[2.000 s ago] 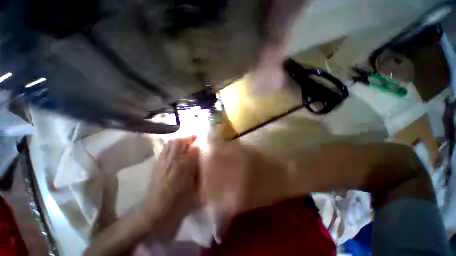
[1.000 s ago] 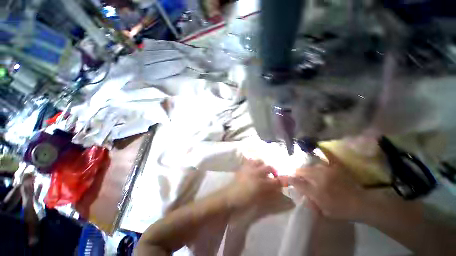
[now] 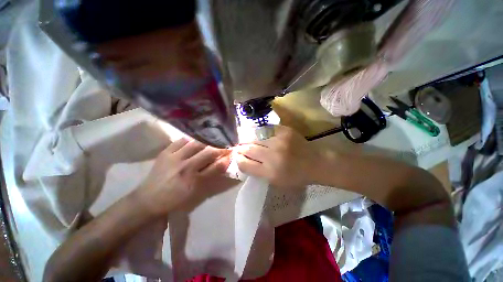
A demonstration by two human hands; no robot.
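Note:
Cream garment fabric (image 3: 132, 182) lies on the table left of the needle and hangs over the front edge. A narrow pale strip (image 3: 249, 220) hangs from under my right fingers. My left hand (image 3: 185, 168) lies on the fabric with its fingers together near the lit presser foot. My right hand (image 3: 276, 157) pinches the strip and fabric just in front of the foot. The two hands' fingertips nearly meet there. The sewing machine head (image 3: 265, 49) fills the top, and the needle is hidden in glare.
Black-handled scissors (image 3: 364, 122) lie right of the brass-coloured plate (image 3: 302, 118). Green-handled snips (image 3: 422, 121) and a round disc (image 3: 433, 104) lie farther right. A pink thread hank (image 3: 353, 91) hangs from the machine. White cloth (image 3: 353, 234) and a blue basket (image 3: 380, 220) are below the table edge.
The view has turned back right and closer over the machine. The scissors and snips show clearly again. Both hands remain at the needle, and the strip now hangs down toward the apron.

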